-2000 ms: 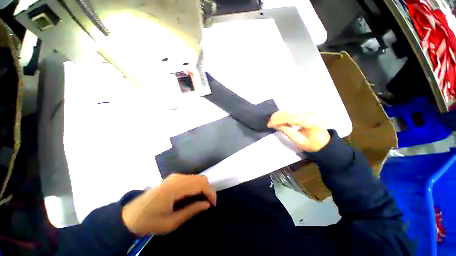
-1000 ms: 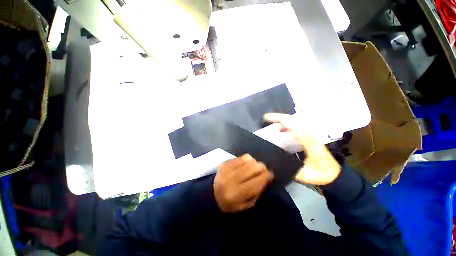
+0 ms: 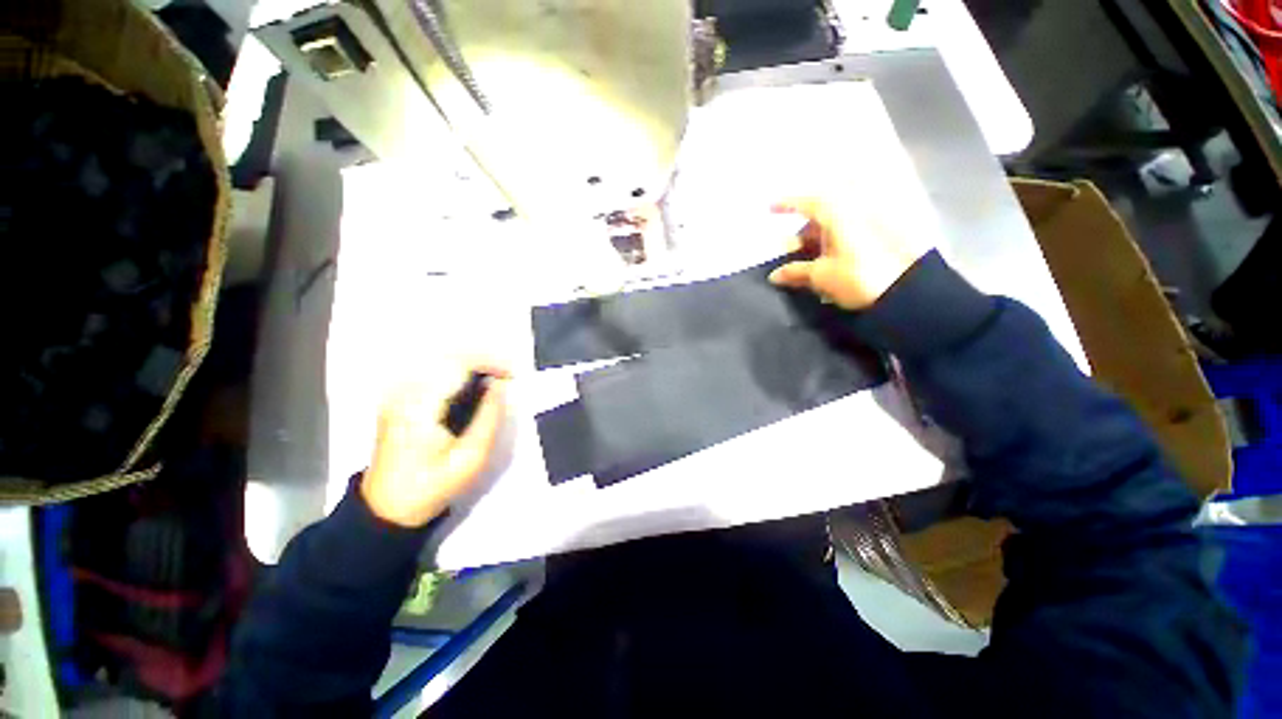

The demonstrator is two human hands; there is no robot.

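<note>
A black fabric strip [image 3: 633, 320] lies on the white work sheet [image 3: 422, 316], just in front of the sewing machine head [image 3: 562, 84]. More black strips [image 3: 703, 407] lie overlapping just nearer to me. My right hand [image 3: 841, 253] has its thumb and fingers at the right end of the upper strip. My left hand [image 3: 436, 438] is left of the strips, fingers curled around a small dark piece [image 3: 467, 403], perhaps a patch. The clamp area [image 3: 629, 239] under the head is washed out by glare.
An open carton full of small black pieces [image 3: 211, 281] stands at the left. Another open carton [image 3: 1125, 295] stands at the right, beside the grey table [image 3: 970, 169]. A green stick-like object [image 3: 904, 13] is at the top. Blue plastic shows at the lower right.
The strip that was held near my body now lies in front of the machine. My left hand has moved left, away from it. My right hand has moved up with the strip's right end.
</note>
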